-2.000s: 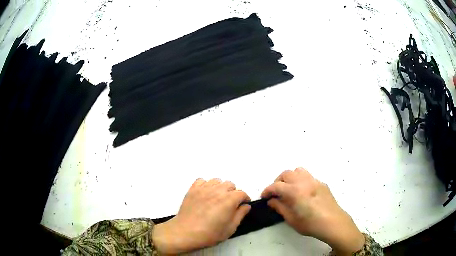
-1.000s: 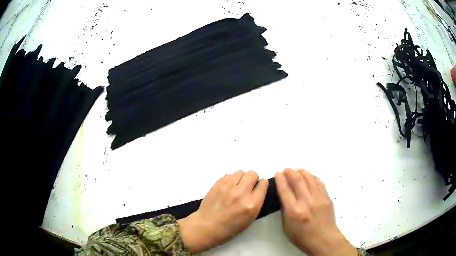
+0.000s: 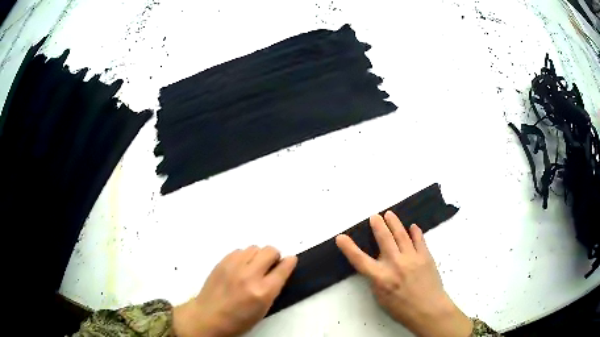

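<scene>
A black fabric band lies flat and slanted near the table's front edge, its ragged right end uncovered. My left hand has its fingers closed on the band's left part, and hides that end. My right hand lies on the band's right part with its fingers spread, pressing on it from above. A small stack of black bands with jagged short ends lies beyond the hands at the table's centre.
A larger fanned pile of black bands runs along the left side. A tangle of narrow black strips lies at the far right. The white tabletop has dark lint specks and a curved front edge.
The band's right end now lies uncovered and flat to the right. My right hand has gone from pinching the band to spreading its fingers on it. My left hand has moved left.
</scene>
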